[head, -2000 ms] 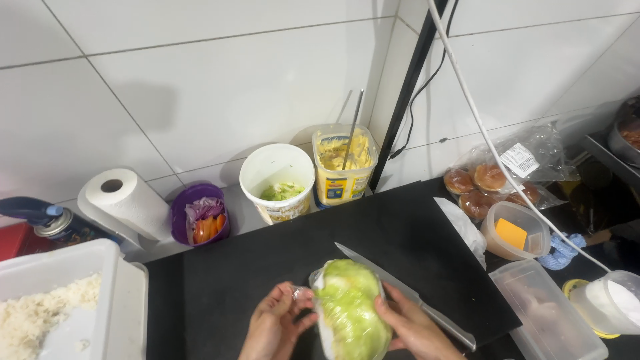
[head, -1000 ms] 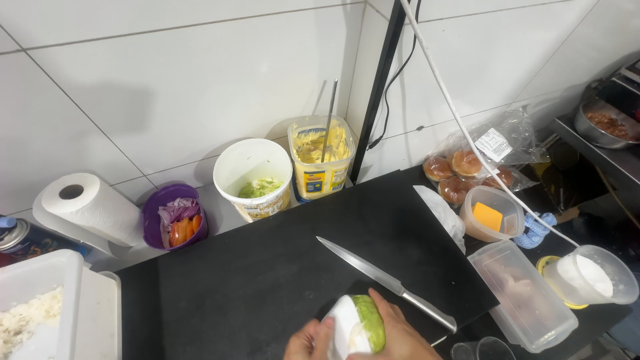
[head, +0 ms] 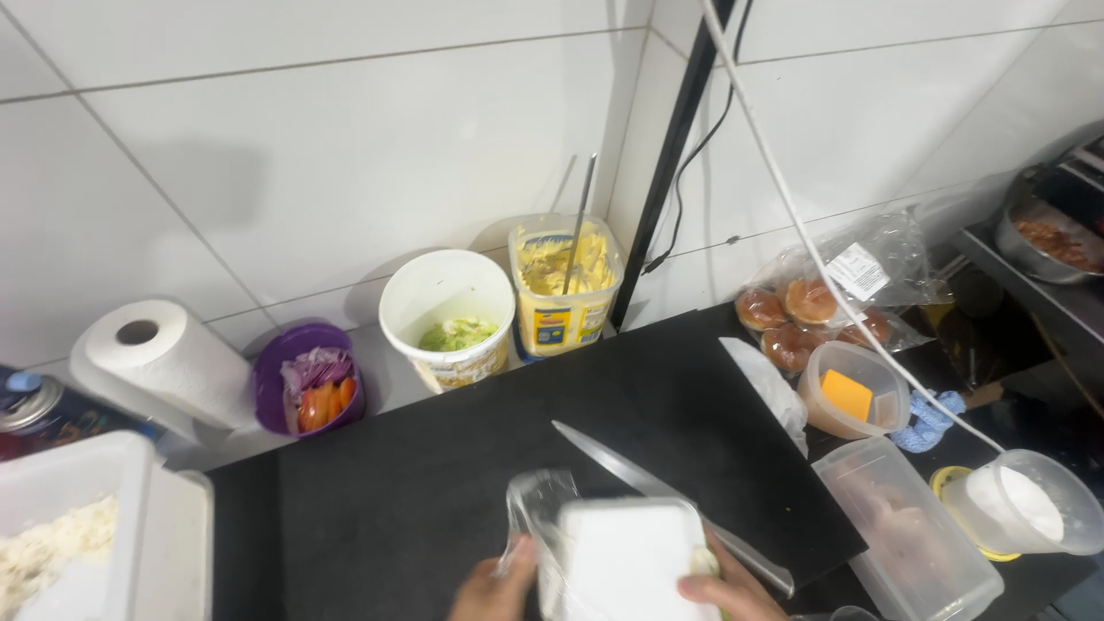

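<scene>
At the bottom centre a white tray [head: 634,561], its flat underside toward me, has green lettuce [head: 723,614] just showing past its right edge. My left hand [head: 496,586] pinches clear plastic wrap [head: 539,504] that stands up loosely at the tray's left side. My right hand [head: 733,582] grips the tray's right edge. Behind the tray, a kitchen knife [head: 617,457] lies slantwise on the black board [head: 414,483], partly hidden by the tray and my right hand.
Along the wall stand a paper towel roll [head: 172,362], a purple bowl of cut vegetables [head: 263,388], a white bucket [head: 440,297] and a yellow spread tub [head: 565,323]. Bagged buns [head: 789,345] and plastic containers [head: 927,535] sit right. A rice-like food bin [head: 129,500] is at left.
The lettuce pack has been turned over: its green side faced up two seconds ago, and the white tray bottom now does. The wrap at its left side is now pulled up in my left hand.
</scene>
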